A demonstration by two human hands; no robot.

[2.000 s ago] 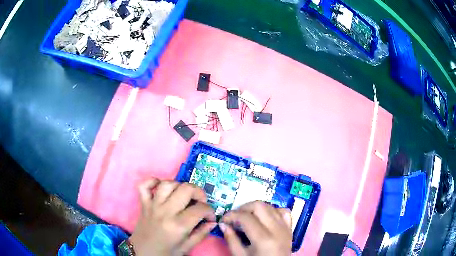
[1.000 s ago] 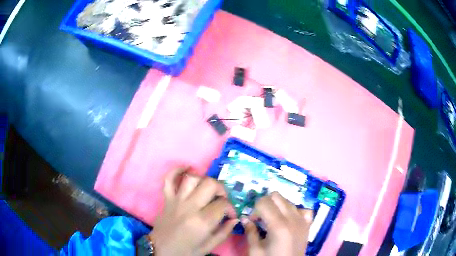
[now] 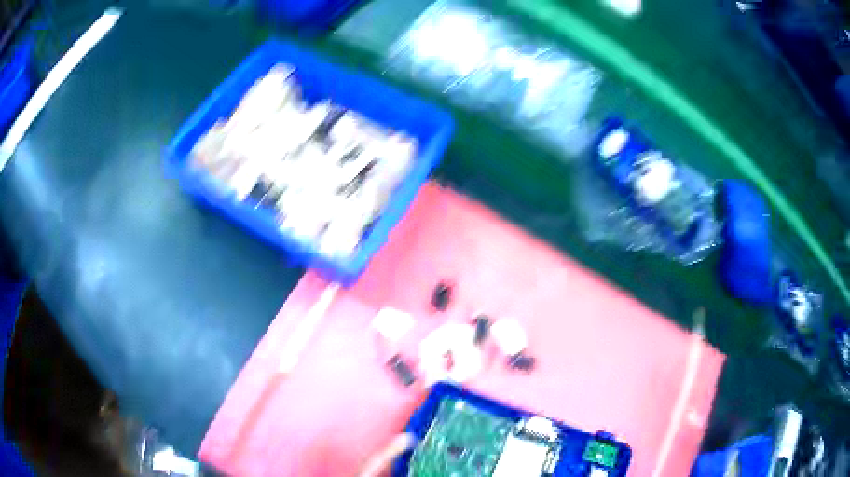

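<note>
The blue device housing (image 3: 570,449) lies on the pink mat, cut off by the bottom edge. The green circuit board (image 3: 459,438) and a white-silver module (image 3: 524,456) show inside it, with a small green board (image 3: 601,453) at its right. A blurred bit of my left hand (image 3: 390,456) shows at the housing's left side; its fingers and anything in them are hidden. My right hand is out of the picture. Small black and white parts (image 3: 449,352) lie in a loose pile beyond the housing.
A blue bin (image 3: 410,116) of jumbled white and black parts stands at the mat's far left corner. Beyond the mat (image 3: 568,321) lie a unit on clear film (image 3: 652,191), a solid blue housing (image 3: 744,242) and crinkled plastic (image 3: 503,74). A blue bin (image 3: 736,461) is at lower right.
The view has tilted up, so mat, housing and bin sit lower in the picture. My right hand has left the view and my left hand is almost out of it. The picture is more blurred.
</note>
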